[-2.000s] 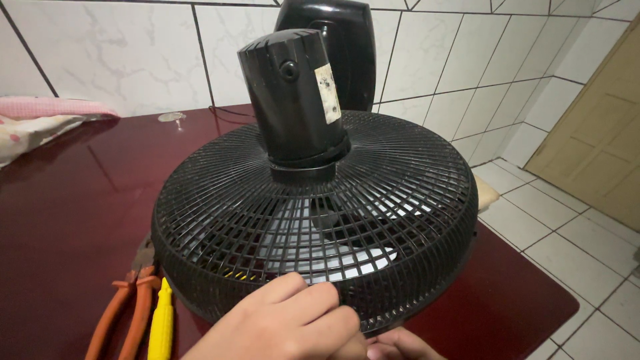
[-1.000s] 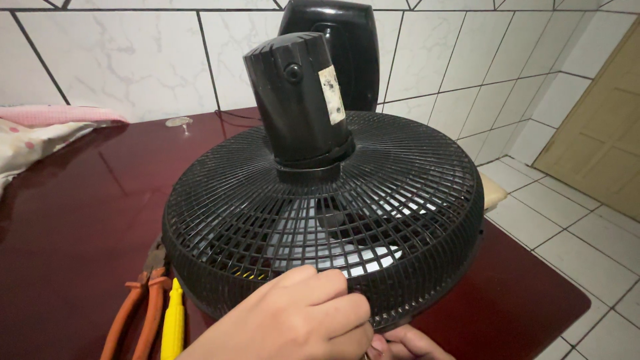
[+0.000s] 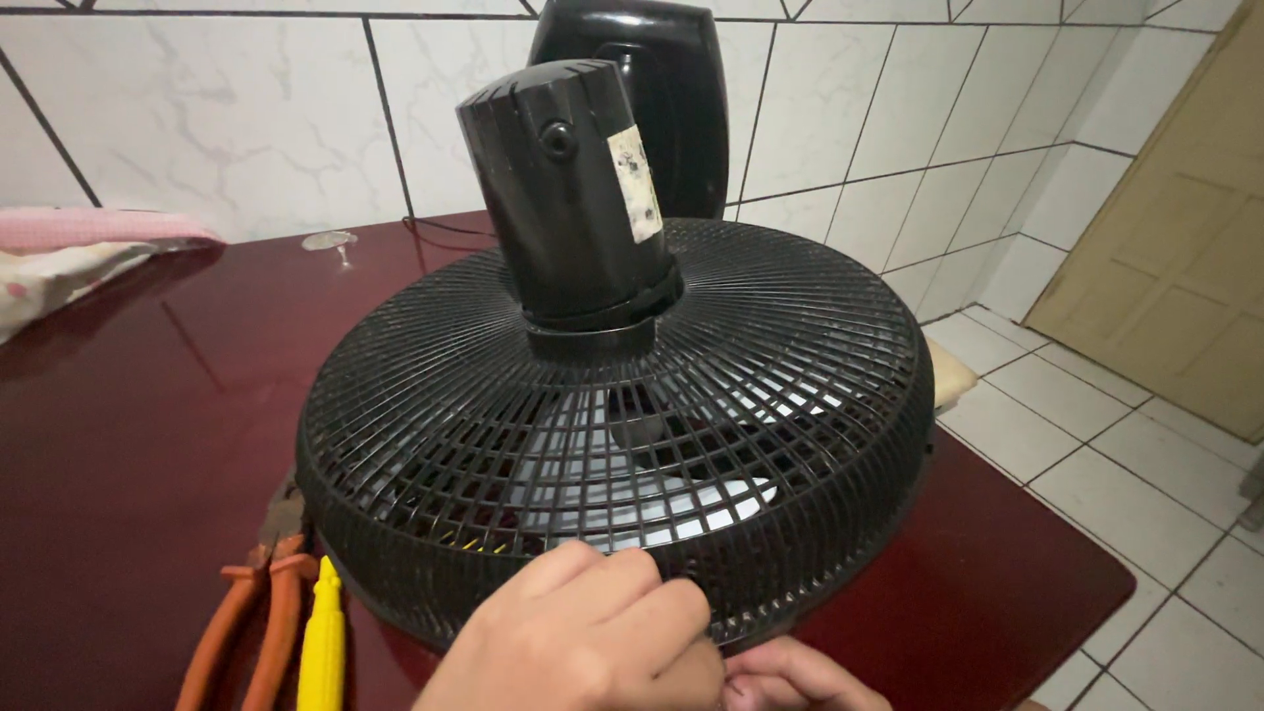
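A black plastic fan grille (image 3: 612, 474) lies face down on the dark red table, its motor housing (image 3: 568, 188) pointing up and tilted a little. Pale fan blades (image 3: 642, 509) show through the bars. My left hand (image 3: 592, 632) is curled against the near rim of the grille, fingers bent; what lies under its fingers is hidden. Just right of it and lower, my right hand (image 3: 795, 676) touches the underside of the same rim with its fingertips, partly cut off by the frame. Whether either hand holds a small thing cannot be seen.
Pliers with orange handles (image 3: 281, 612) and a yellow-handled tool (image 3: 323, 642) lie left of the grille. The fan's black base (image 3: 681, 109) stands behind it by the tiled wall. A cloth (image 3: 69, 252) lies at the back left. The table's right corner (image 3: 1126, 583) overhangs a tiled floor.
Both hands stay at the near rim of the grille, with only slight movement. The view has shifted a little.
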